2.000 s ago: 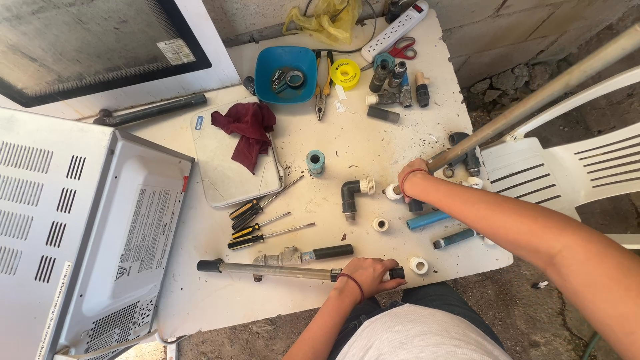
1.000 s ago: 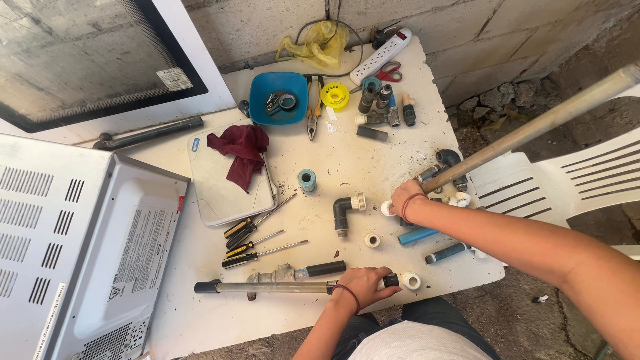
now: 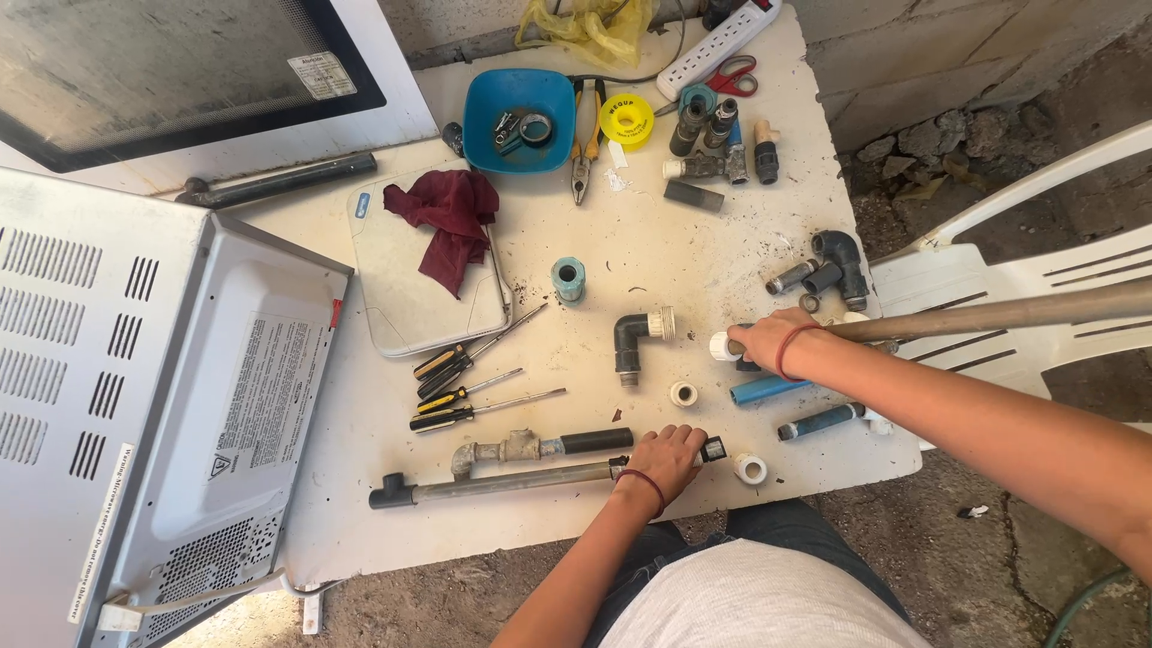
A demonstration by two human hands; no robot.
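Observation:
My left hand (image 3: 668,461) lies closed over the right part of a grey pipe with a black tee (image 3: 513,481), at the table's front edge. My right hand (image 3: 781,338) grips a long grey-brown pipe (image 3: 990,317) near its end, which bears a white fitting (image 3: 722,346). Between the hands are a black elbow with a white threaded end (image 3: 627,346) and a white bushing (image 3: 683,393). A white ring fitting (image 3: 750,468) sits right of my left hand. Below my right forearm lie a blue pipe (image 3: 765,389) and a dark pipe piece (image 3: 819,421).
Screwdrivers (image 3: 450,416), pliers (image 3: 583,148), a blue bowl (image 3: 519,83), yellow thread tape (image 3: 627,135) and a maroon cloth (image 3: 450,216) lie on the white table. A microwave housing (image 3: 243,360) stands left. A white plastic chair (image 3: 999,279) is under the long pipe at right.

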